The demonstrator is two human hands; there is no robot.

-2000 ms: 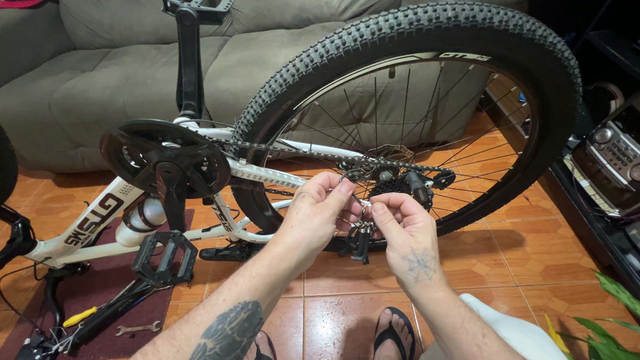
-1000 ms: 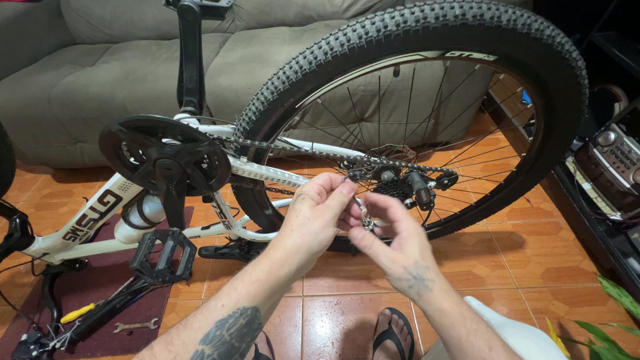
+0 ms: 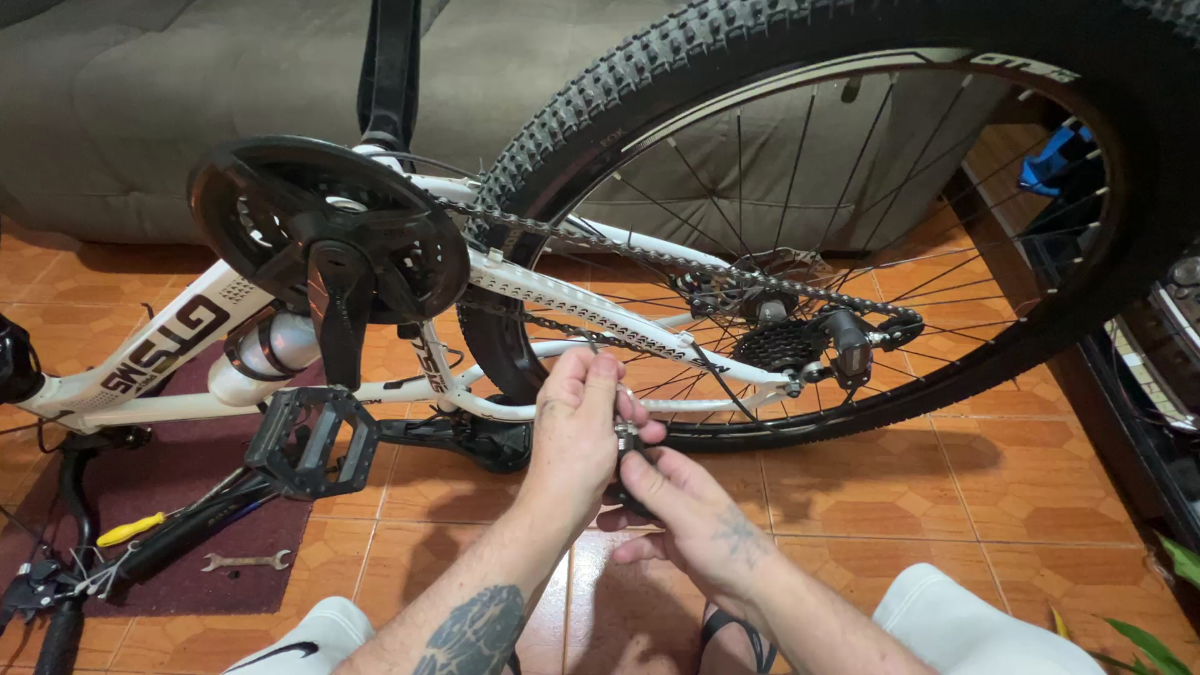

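My left hand [image 3: 586, 436] pinches a thin piece near the middle of the view, in front of the chainstay of an upside-down white bicycle. Just right of it and lower, my right hand [image 3: 675, 502] is closed around a small metal and black part [image 3: 626, 441], mostly hidden by fingers. Behind them, the chain [image 3: 647, 251] runs from the black crankset [image 3: 328, 234] to the rear cassette [image 3: 778, 347] and rear derailleur [image 3: 848, 347]. The knobby rear tire [image 3: 562, 122] rises at upper right.
A grey sofa [image 3: 141, 112] stands behind the bicycle. At lower left, a yellow-handled tool [image 3: 131, 530] and an open-end wrench [image 3: 246, 561] lie by the handlebar on a dark red mat [image 3: 206, 595]. The near pedal [image 3: 314, 442] juts toward me. Plant leaves [image 3: 1148, 647] show at lower right.
Both hands have moved down and left from in front of the cassette and derailleur, and the metal and black part is still between them. The view has shifted somewhat.
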